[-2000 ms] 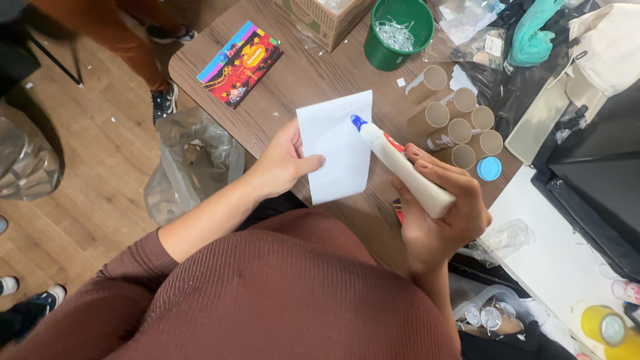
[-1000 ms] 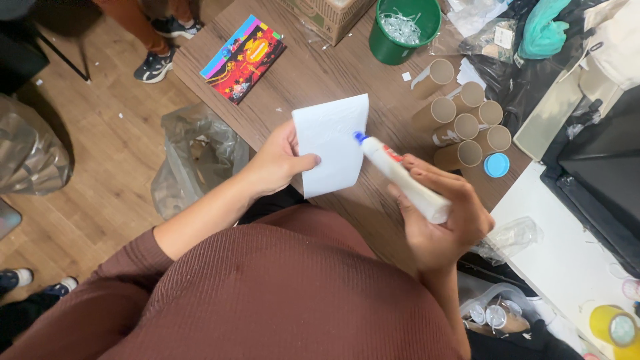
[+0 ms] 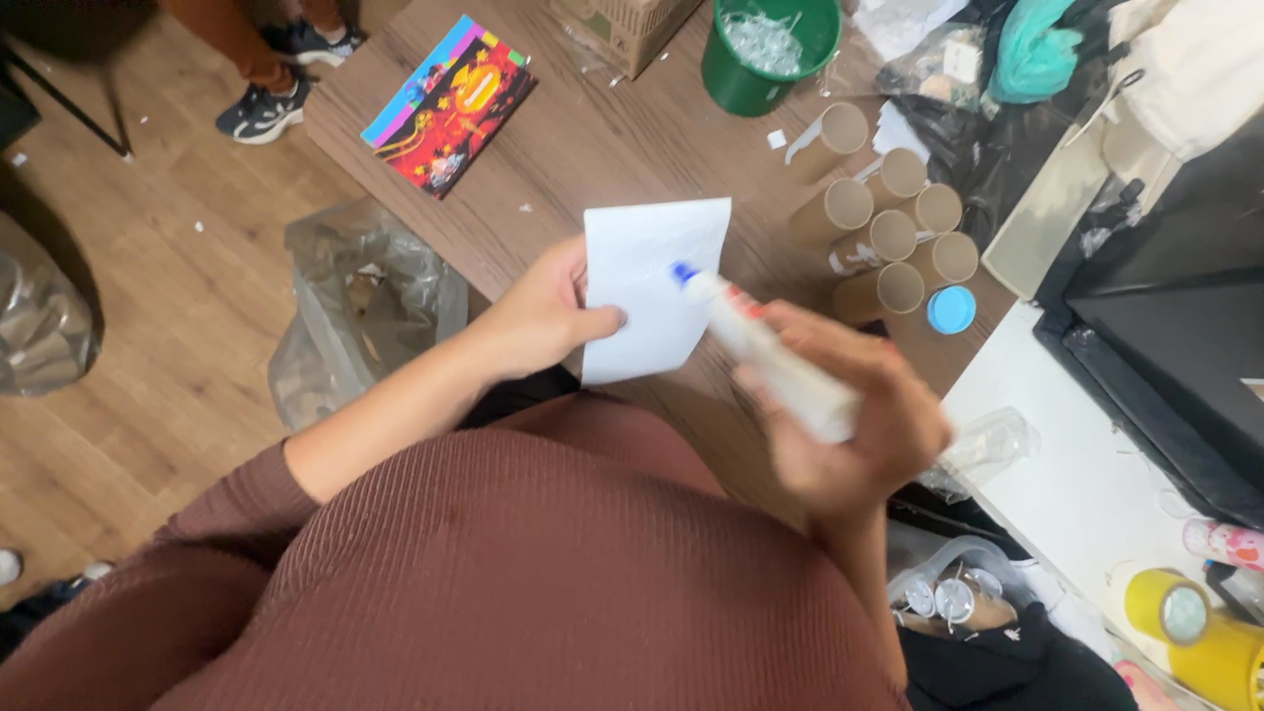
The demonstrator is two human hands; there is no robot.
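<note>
My left hand (image 3: pixel 548 316) holds a white sheet of paper (image 3: pixel 652 296) by its left edge, thumb on top, above the wooden table. In my right hand (image 3: pixel 854 405) is a white glue bottle (image 3: pixel 775 360) with a blue nozzle, tilted so that the nozzle is at the face of the paper; blur hides whether they touch. Wet-looking marks show faintly on the sheet. To the right stand several cardboard tubes (image 3: pixel 879 237), with a round blue cap (image 3: pixel 951 310) beside them. A colourful printed card or booklet (image 3: pixel 449 104) lies at the table's left corner.
A green bucket (image 3: pixel 746 89) with clear plastic bits and a cardboard box (image 3: pixel 632 30) stand at the far side. Plastic bags (image 3: pixel 365 306) stand on the floor at left. Another person's shoes (image 3: pixel 265 111) are near the table. Yellow tape rolls (image 3: pixel 1165 604) sit on the white surface at right.
The nozzle has moved about over the face of the paper, which my left hand has kept holding. The paper's tilt has changed slightly.
</note>
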